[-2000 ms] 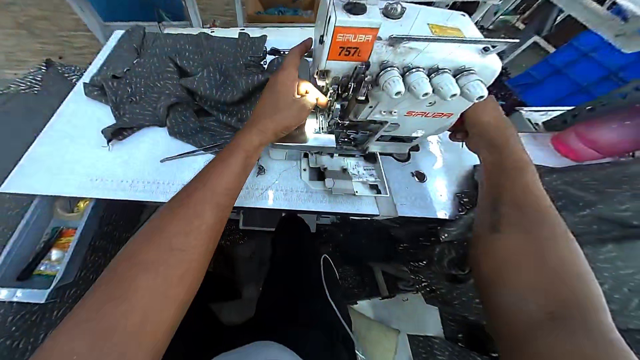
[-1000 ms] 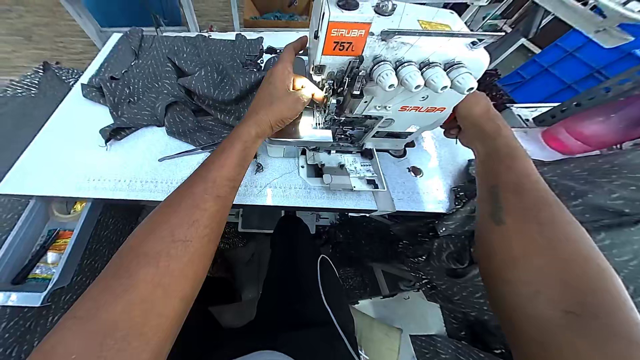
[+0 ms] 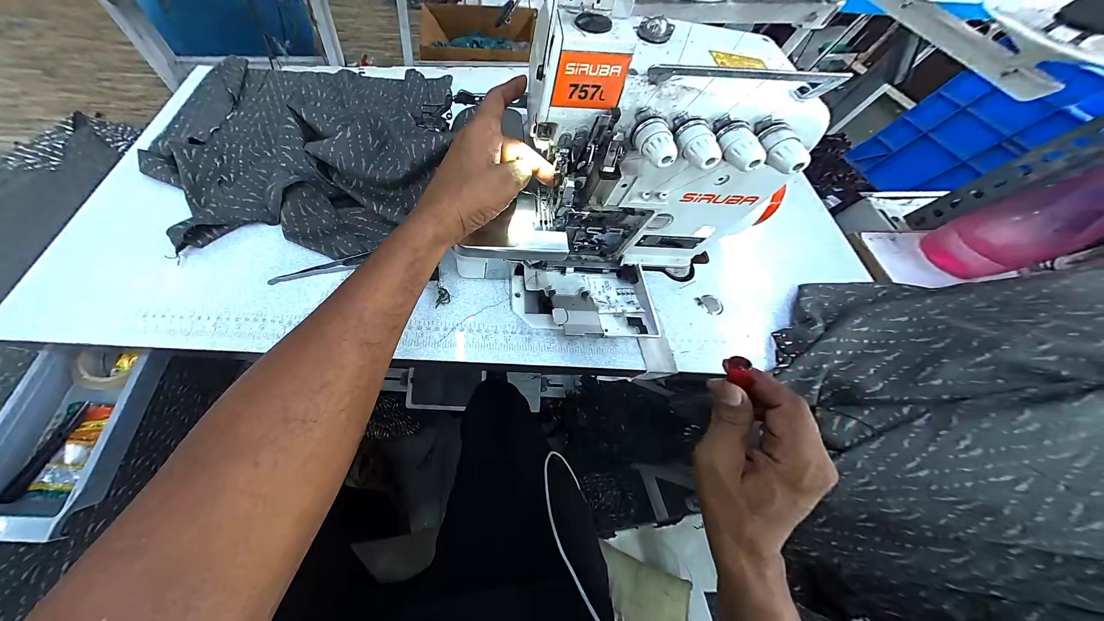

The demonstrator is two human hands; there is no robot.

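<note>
A white Siruba overlock sewing machine [image 3: 716,129] stands on the white table [image 3: 216,302], its lower front cover swung down. My left hand [image 3: 487,172] reaches to its needle area, index finger raised and thumb at the lit needles; whether it grips anything there cannot be told. Between thumb and fingers of my right hand [image 3: 763,457] is a small red object [image 3: 738,371], over the table's front edge. Dark patterned fabric [image 3: 345,147] lies bunched left of the machine. Metal tweezers or scissors [image 3: 317,269], partly hidden by my left forearm, lie before it.
More patterned fabric [image 3: 957,414] hangs at the right. An open drawer [image 3: 129,431] with tape and packets juts out at the left. A pink bottle [image 3: 1018,228] and a blue crate [image 3: 975,121] are at the right. A small round metal piece [image 3: 710,304] lies on the table.
My right hand has come from the machine's right side toward me, down past the table's front edge, and the red object now shows in it. My left hand has stayed at the needle area.
</note>
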